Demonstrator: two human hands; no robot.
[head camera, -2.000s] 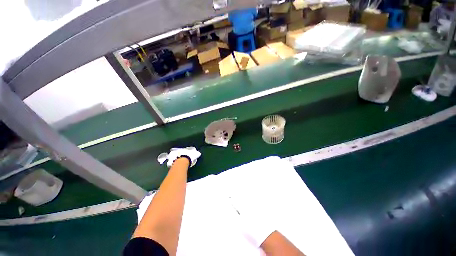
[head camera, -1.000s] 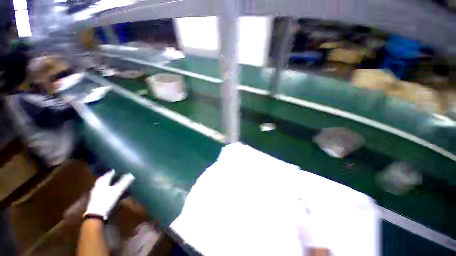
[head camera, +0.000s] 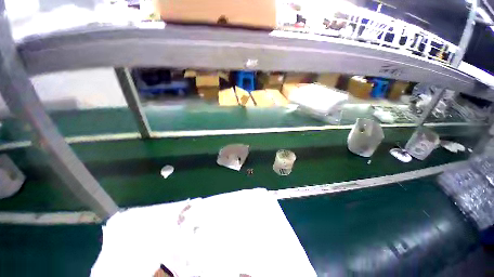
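Observation:
A bright white sheet (head camera: 249, 227) lies at the bottom centre, badly overexposed. My left hand (head camera: 177, 262) is over it at the lower edge; a bit of skin and a dark wristband show, and the white glove blends into the sheet. My right hand (head camera: 244, 270) is nearly lost in the white, with only a speck of skin at the bottom edge. A thin brownish curved mark (head camera: 184, 214), perhaps a wire, shows above the hands. The fingers and anything in them cannot be made out.
The green belt beyond carries a small white cap (head camera: 167, 171), a bracket (head camera: 234, 156), a blower wheel (head camera: 284, 162), housing shells (head camera: 365, 137) and an oval cover (head camera: 401, 155). A grey frame post (head camera: 59, 154) stands left. Clear plastic bags (head camera: 470, 186) lie right.
The view has swung right from the bench's left end. My left hand, earlier apart from the sheet over brown boxes at lower left, is now over the sheet near my right hand.

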